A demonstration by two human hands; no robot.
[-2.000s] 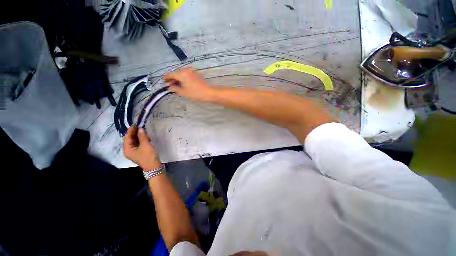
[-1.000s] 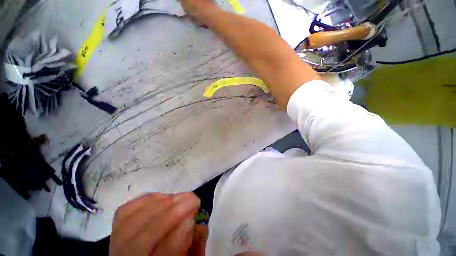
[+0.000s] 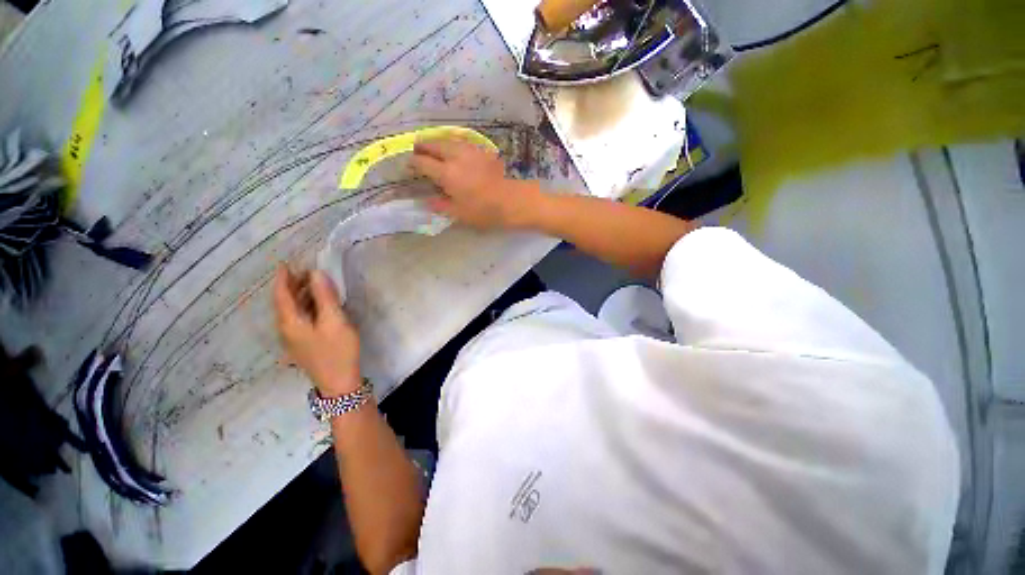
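Observation:
A white curved strip (image 3: 357,230) lies on the pale table in front of me, arching between my hands. My left hand (image 3: 319,321) is at its left end, fingers slightly apart; whether they pinch the strip is unclear. My right hand (image 3: 464,180) is at its right end, fingers over the yellow curved template (image 3: 383,149), which lies flat just beyond the strip. Its exact hold is hidden. The dark-and-white crescent pieces (image 3: 105,432) lie nested at the table's left edge.
The steam iron (image 3: 613,43) rests on the scorched pad (image 3: 618,129) at the upper right. A spare yellow strip (image 3: 83,140), the fanned bundle (image 3: 25,213) and a short dark strip (image 3: 112,246) are at the left. Grey-white cut pieces (image 3: 186,20) lie at the far side. Yellow-green cloth (image 3: 854,101) is right.
The dark band left my hands before the previous frame. My right hand has come back from the far side, and a white curved strip now lies before me. The view has shifted right.

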